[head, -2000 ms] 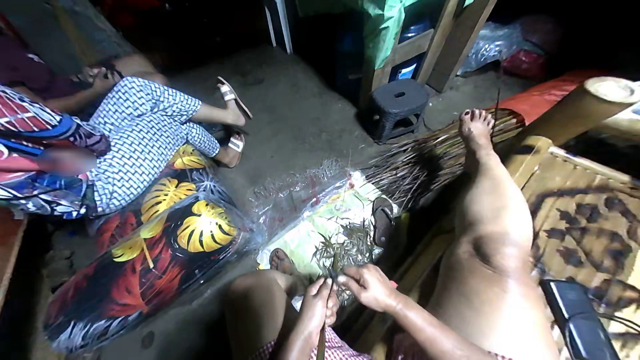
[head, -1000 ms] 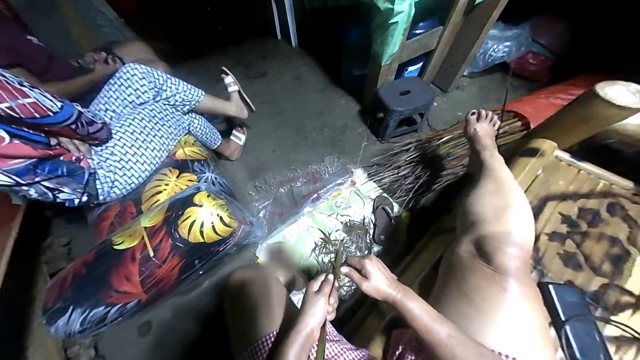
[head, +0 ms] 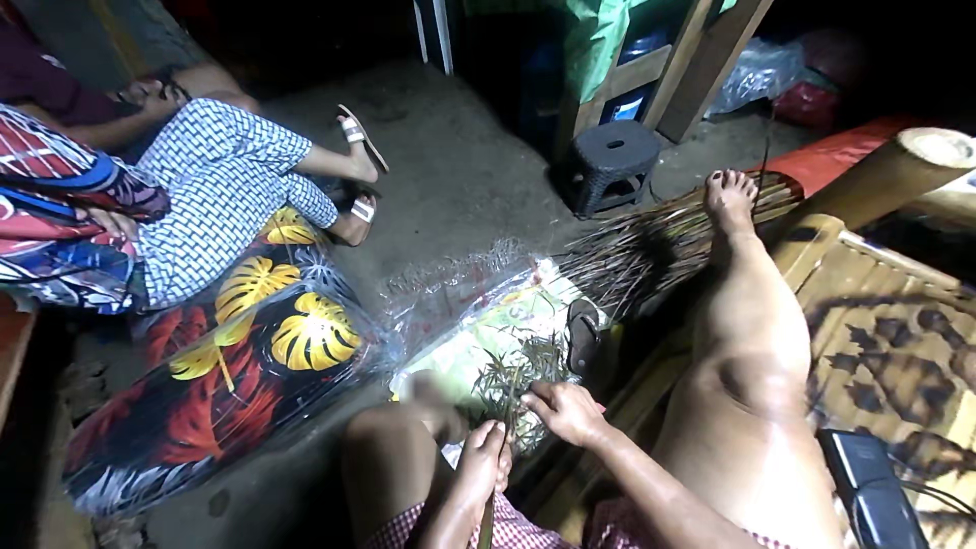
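Observation:
My left hand (head: pixel 484 457) grips a narrow strip of plant leaf or stalk (head: pixel 488 518), which runs from my lap up between the hands. My right hand (head: pixel 566 410) is just above and to the right, its fingers bent and close to the strip's upper part; whether they pinch it is too blurred to tell. Beyond the hands, a heap of thin green-brown plant scraps (head: pixel 534 362) lies on a pale printed sheet (head: pixel 457 347). A dark sandal (head: pixel 583 335) rests at the heap's right side.
A bundle of long thin sticks (head: pixel 633 248) lies under my raised foot. Beyond it stands a dark plastic stool (head: pixel 616 156). On the left, a seated person is beside a plastic-wrapped floral cushion or roll (head: pixel 221 366). A bamboo seat (head: pixel 892 343) with a black device (head: pixel 869 480) is at right.
My right hand has shifted slightly away from my left hand since one second ago. My left hand stays around the strip.

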